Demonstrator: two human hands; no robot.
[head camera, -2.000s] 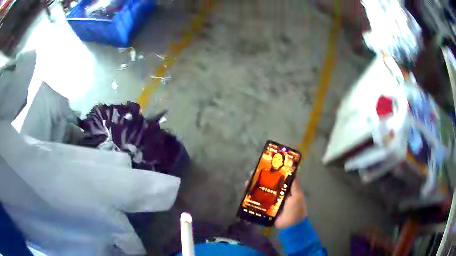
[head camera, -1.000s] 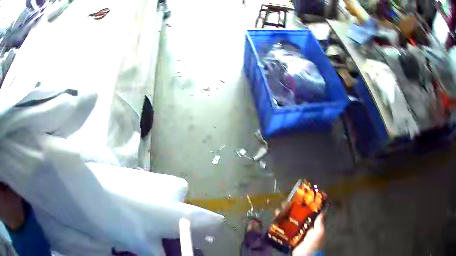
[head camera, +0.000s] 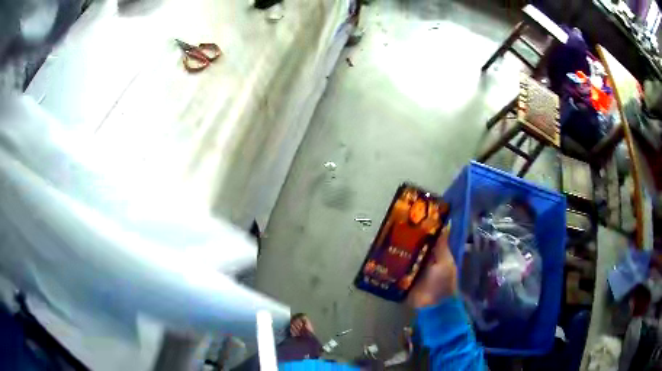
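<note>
My right hand (head camera: 437, 277), in a blue sleeve, is closed around the side of a smartphone (head camera: 403, 243) with a glowing orange picture. The phone is tilted and held over the floor. A large white cloth (head camera: 138, 243), likely a shirt, spreads blurred across the left and lower left beside the pale table (head camera: 239, 109). My left hand is not visible. Scissors (head camera: 198, 55) with orange-red loop handles lie on the table.
A blue crate (head camera: 517, 185) holding clear bags stands on the floor right of my hand. Behind it are a woven-seat stool (head camera: 538, 109) and a cluttered bench at the right edge. Scraps lie on the floor (head camera: 341, 156). A narrow white strip (head camera: 266, 340) shows at the bottom.
The view has swung from the floor and yellow lines towards the table. The crate now appears lower and further right, and the scissors larger. The phone stays in my right hand.
</note>
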